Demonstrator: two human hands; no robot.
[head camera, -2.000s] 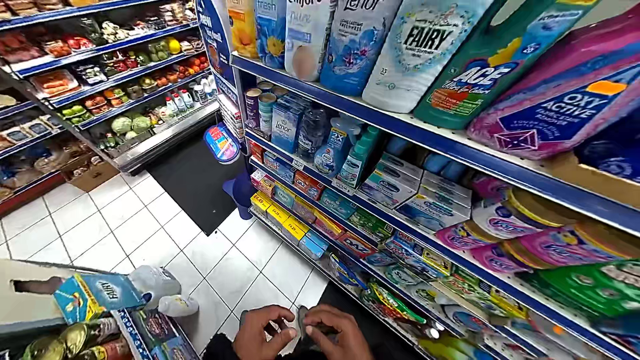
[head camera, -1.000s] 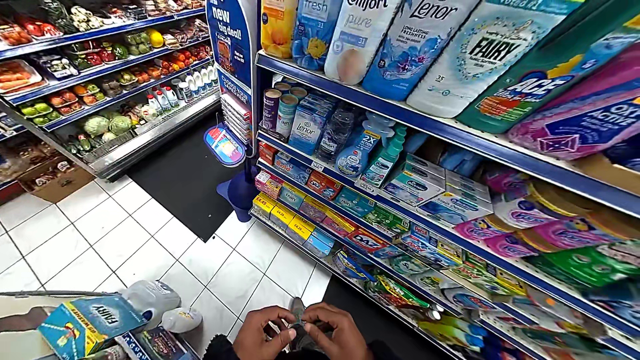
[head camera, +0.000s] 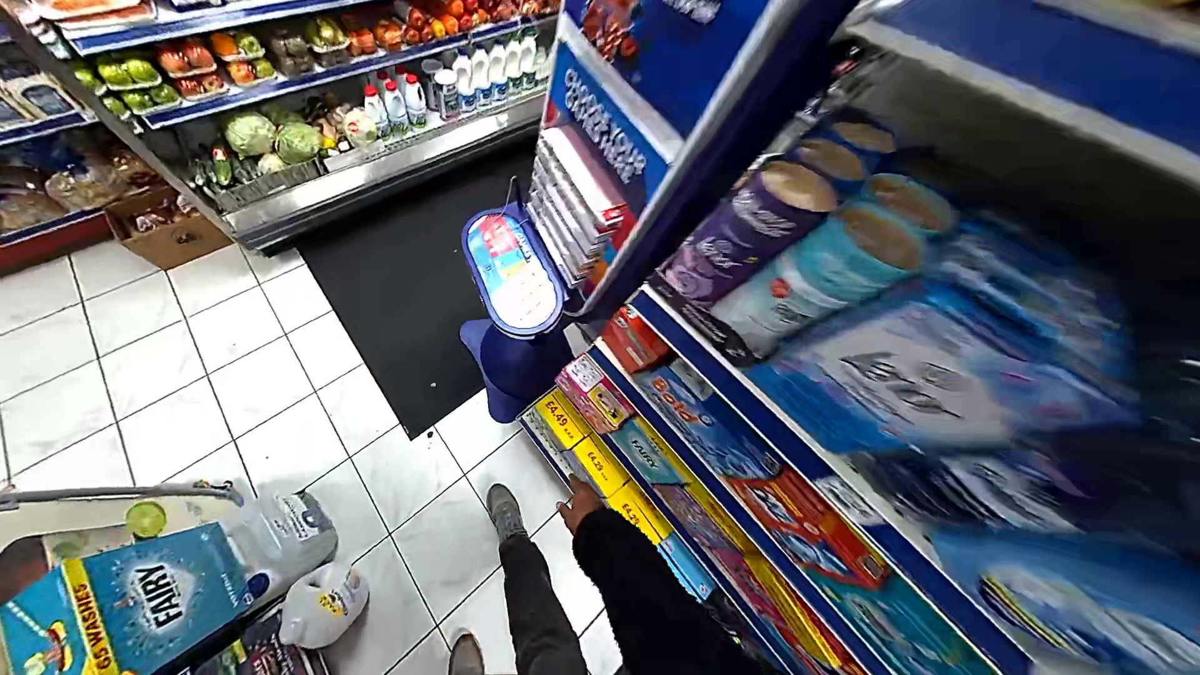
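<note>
My right hand (head camera: 579, 502) reaches down, back up and fingers slightly apart, beside the yellow-fronted detergent boxes (head camera: 600, 464) on the lowest shelf at centre. Nothing shows in its fingers; whether it touches a box I cannot tell. My left hand is out of view. Just above on the shelf are a pink box (head camera: 595, 392), a teal Fairy box (head camera: 645, 450) and a blue Bold box (head camera: 703, 422). At the lower left, a large Fairy washing box (head camera: 159, 595) lies next to a clear plastic jug (head camera: 286, 534) and a whitish plastic bottle (head camera: 323, 605).
A blue-rimmed sign on a stand (head camera: 516, 272) stands at the shelf end, by a black mat (head camera: 394, 281). Produce and milk bottles (head camera: 483, 75) fill the chiller behind. Lenor tubs (head camera: 825, 262) sit on the right-hand shelf. My shoe (head camera: 504, 506) is on white tiles.
Both hands were together at the bottom centre, fingertips meeting. Now my right hand is down by the lowest shelf and my left is out of view. The view has moved closer to the shelf end.
</note>
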